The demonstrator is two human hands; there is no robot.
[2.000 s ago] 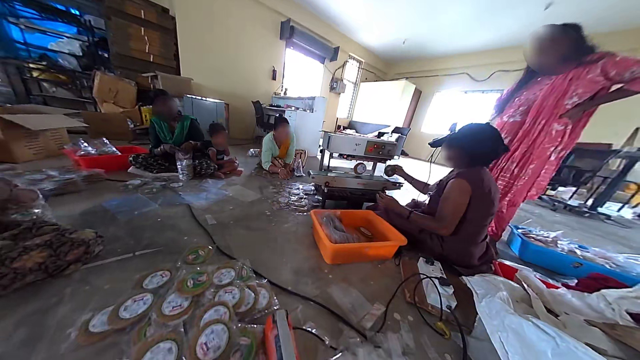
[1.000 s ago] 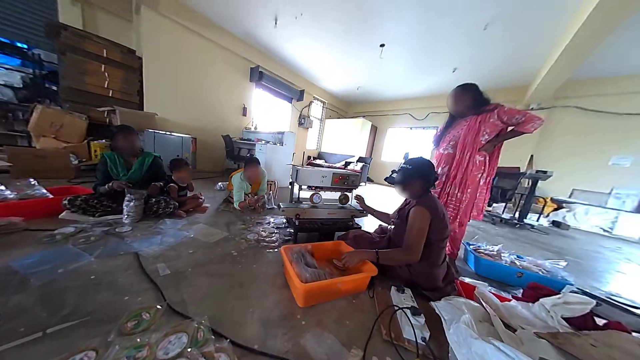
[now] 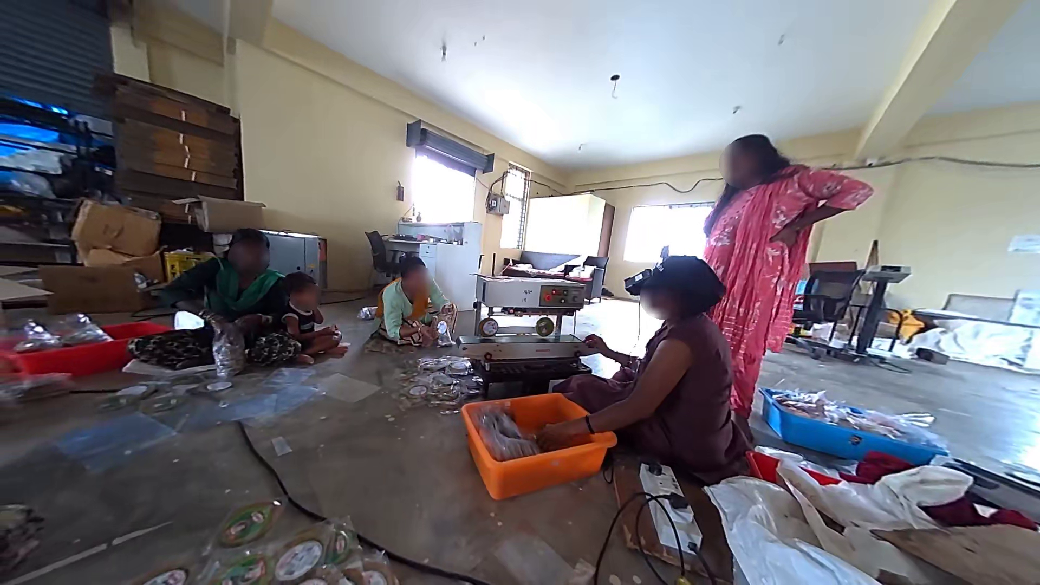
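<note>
Neither my left hand nor my right hand shows in the head view. Round items in clear plastic packets (image 3: 299,561) lie on the floor at the lower left. Beyond them, a co-worker sits beside an orange plastic crate (image 3: 540,479) with one hand in it, by a stack of clear plastic packets (image 3: 505,435). That person's other hand is at the right end of a continuous band sealing machine (image 3: 528,349). A heap of clear packets (image 3: 443,382) lies left of the machine.
Two people and a child sit farther back; another person stands at right. A black cable (image 3: 280,487) crosses the floor. An extension board (image 3: 670,508), white sacks (image 3: 780,520) and a blue crate (image 3: 853,435) are at right, a red tray (image 3: 81,357) at left.
The view has tilted up, showing more ceiling and less of the near floor. The seated co-worker's one hand has gone from near the machine down into the orange crate.
</note>
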